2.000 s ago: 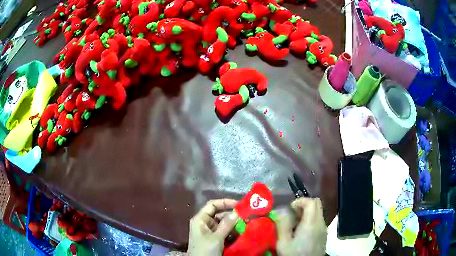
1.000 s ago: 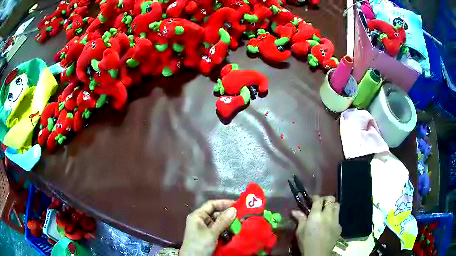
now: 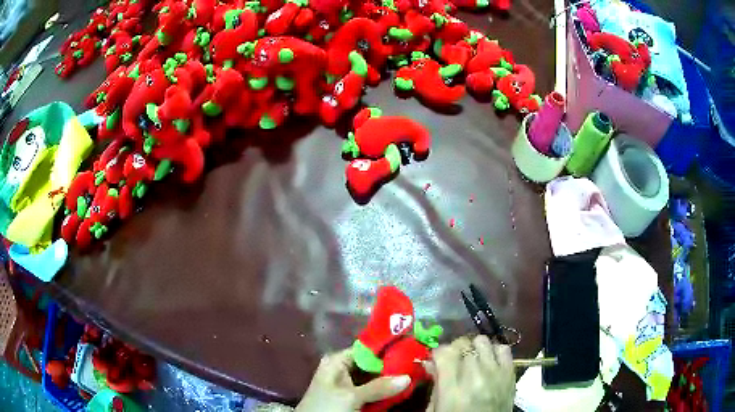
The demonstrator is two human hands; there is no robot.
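A red plush pepper toy point(image 3: 387, 322) with green tips and a small white patch with a dark mark is at the bottom centre. My left hand point(image 3: 346, 386) holds its lower left side, thumb across the red body. My right hand point(image 3: 473, 374) is at the toy's right side, fingers bent; a thin light-coloured stick point(image 3: 532, 362) points out from it to the right, over the phone's lower part. Black thread snips point(image 3: 481, 312) lie just above my right hand. The lower ends of both hands are cut off by the frame.
A big pile of red-green toys point(image 3: 266, 72) lies at the back and left, with more toys point(image 3: 379, 137) nearer. At right are pink point(image 3: 550, 121) and green cones point(image 3: 591, 141), tape rolls point(image 3: 639, 181), a black phone point(image 3: 570, 318), fabric scraps point(image 3: 633, 322) and a pink box point(image 3: 616, 105).
My right hand went right towards the snips and phone, then came back to the toy with the thin stick in it. The toy has shifted slightly left and turned; the snips stay on the table.
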